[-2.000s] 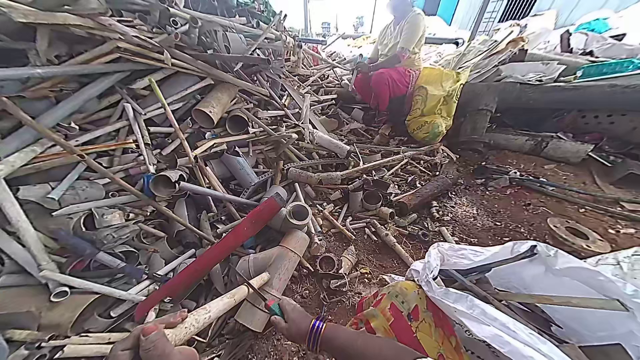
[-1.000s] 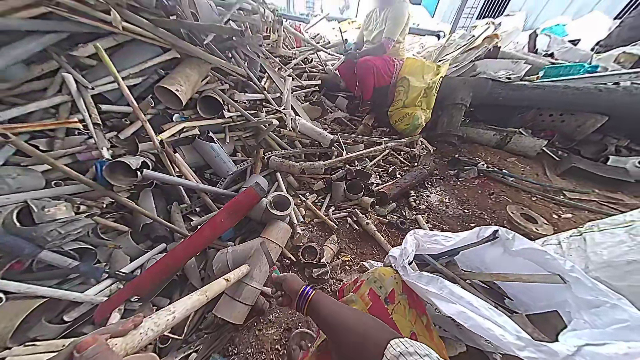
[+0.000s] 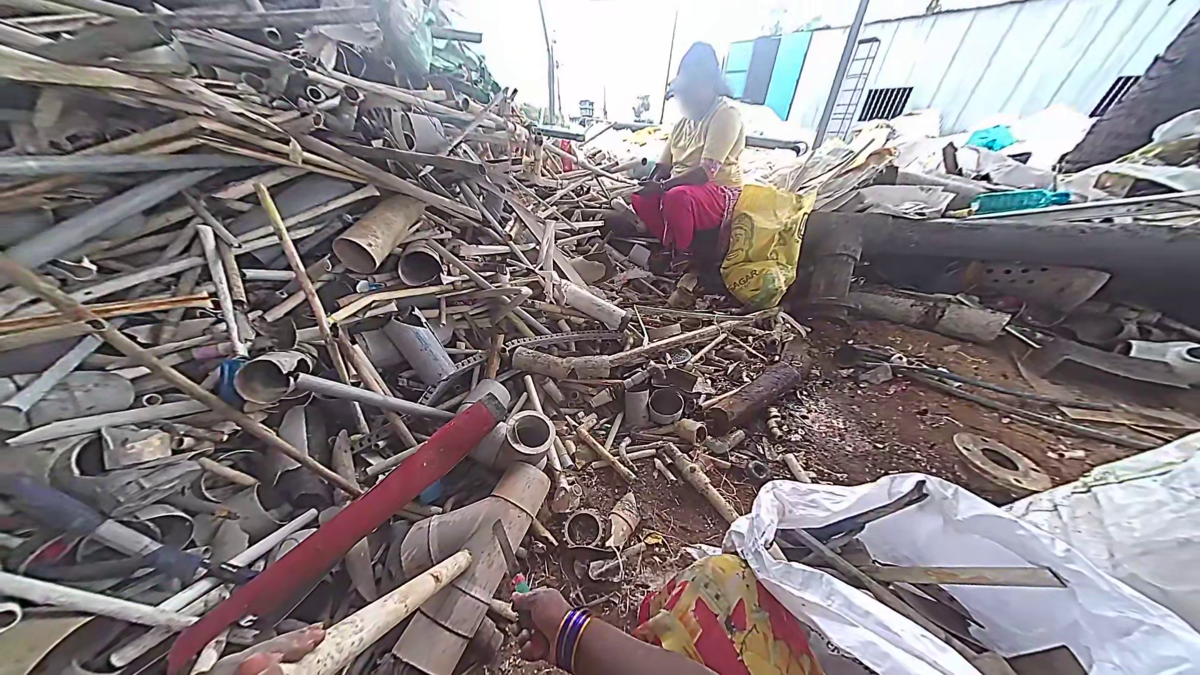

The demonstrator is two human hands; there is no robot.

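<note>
My left hand (image 3: pixel 281 652) shows only partly at the bottom edge, its fingers around the near end of a pale, dirty pipe (image 3: pixel 389 609). My right hand (image 3: pixel 542 619), with bangles at the wrist, is closed on the green handle of a thin-bladed tool (image 3: pixel 506 548), which looks like a knife. The blade points up, just right of the pipe's far end. Behind it lies a wide grey pipe fitting (image 3: pixel 478 562). A long red pipe (image 3: pixel 347 534) slants across the heap to the left of the held pipe.
A high heap of scrap pipes (image 3: pixel 309 206) fills the left. A white sack (image 3: pixel 966 525) holding strips lies at the right, near patterned cloth (image 3: pixel 727 609). A person (image 3: pixel 703 169) sits farther back beside a yellow bag (image 3: pixel 767 246). A flat ring (image 3: pixel 1001 461) lies on the soil.
The view has shifted up since one second ago. The pale pipe stays in my left hand and the tool in my right.
</note>
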